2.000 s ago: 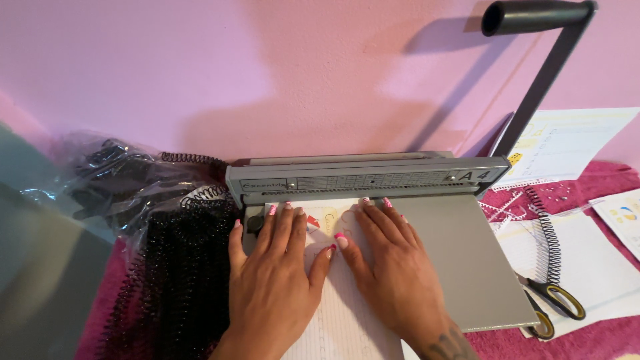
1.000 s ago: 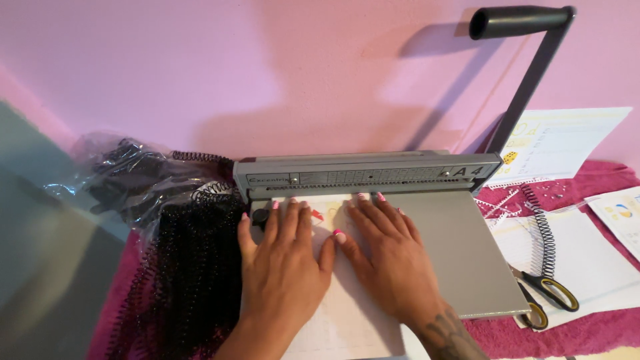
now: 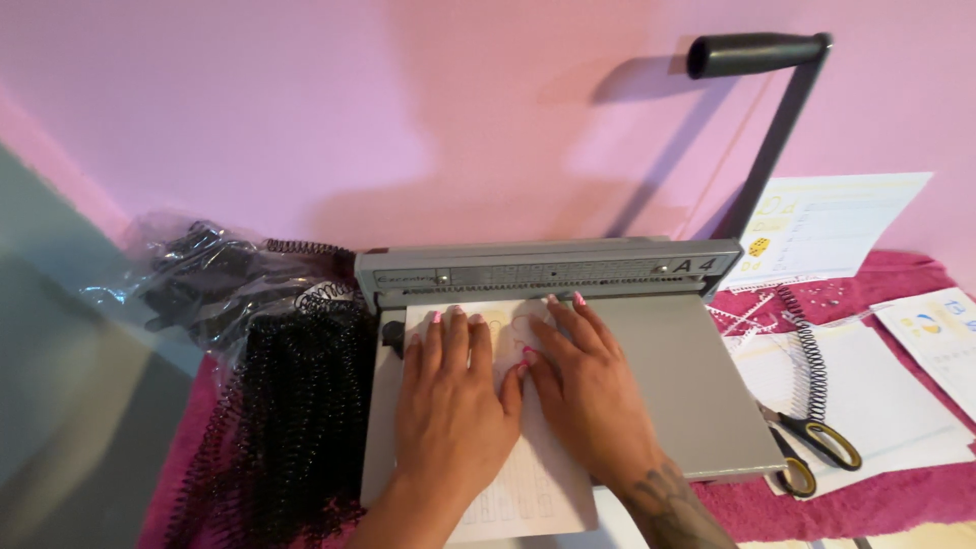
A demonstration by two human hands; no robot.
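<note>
A printed paper sheet (image 3: 526, 488) lies on the grey bed of a manual A4 binding punch (image 3: 656, 366), its top edge against the punch slot. My left hand (image 3: 457, 404) rests flat on the sheet's left part, fingers pointing to the slot. Just beside it, my right hand (image 3: 587, 381) presses on the sheet's right side, its fingertips close to the slot. Neither hand grips anything, and the two thumbs nearly meet. The punch's lever, with its black handle (image 3: 755, 55), stands raised at the right. Whether the sheet is single or a stack cannot be told.
Black spiral binding coils (image 3: 305, 412) and a clear plastic bag (image 3: 221, 282) lie left of the punch. On the right, scissors (image 3: 808, 450), a loose black coil (image 3: 814, 358), white papers (image 3: 892, 396) and punched strips rest on a magenta towel (image 3: 831, 511). A printed sheet (image 3: 839, 221) leans against the pink wall.
Both hands stay on the paper at the punch. The red print near my left fingertips that showed earlier is gone from sight, and a page with pale yellow print shows there.
</note>
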